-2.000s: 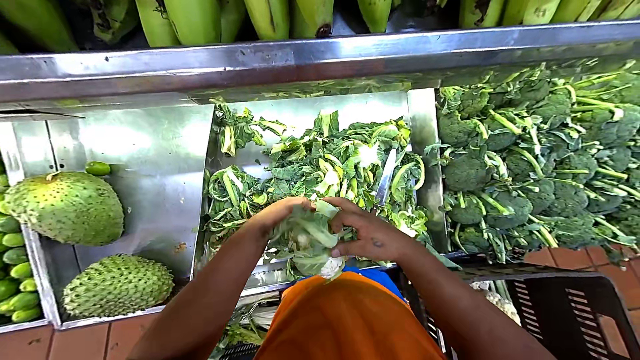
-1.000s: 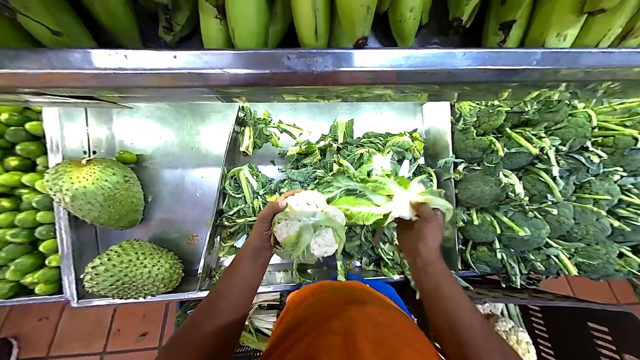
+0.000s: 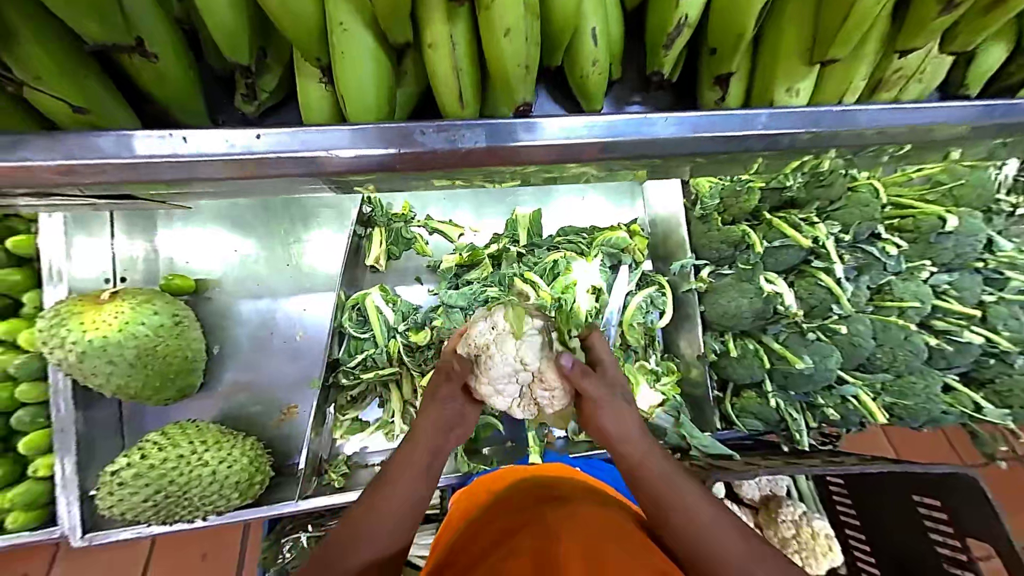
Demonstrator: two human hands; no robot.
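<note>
A cauliflower head (image 3: 518, 364), with few leaves left at its top, is held above the front of a metal tray. My left hand (image 3: 452, 392) grips its left side. On its right side is my right hand (image 3: 596, 384), thumb against the florets and fingers near a green leaf. Cut cauliflower leaves (image 3: 384, 344) lie heaped in the tray behind and beside the hands. A knife blade (image 3: 616, 300) seems to lie among them, right of the hands; its handle is hidden.
Two soursops (image 3: 132, 344) sit in the left tray, beside small green fruit (image 3: 28, 372). Broccoli heads (image 3: 808, 360) fill the right side. A metal ledge (image 3: 512, 144) with green plantains (image 3: 448, 56) runs across the back. A black crate (image 3: 912, 512) with cauliflowers (image 3: 796, 532) stands at lower right.
A second ago my right hand held loose leaves out to the right of the cauliflower; now both hands are on the head, which shows more bare florets. The leaves have left that hand.
</note>
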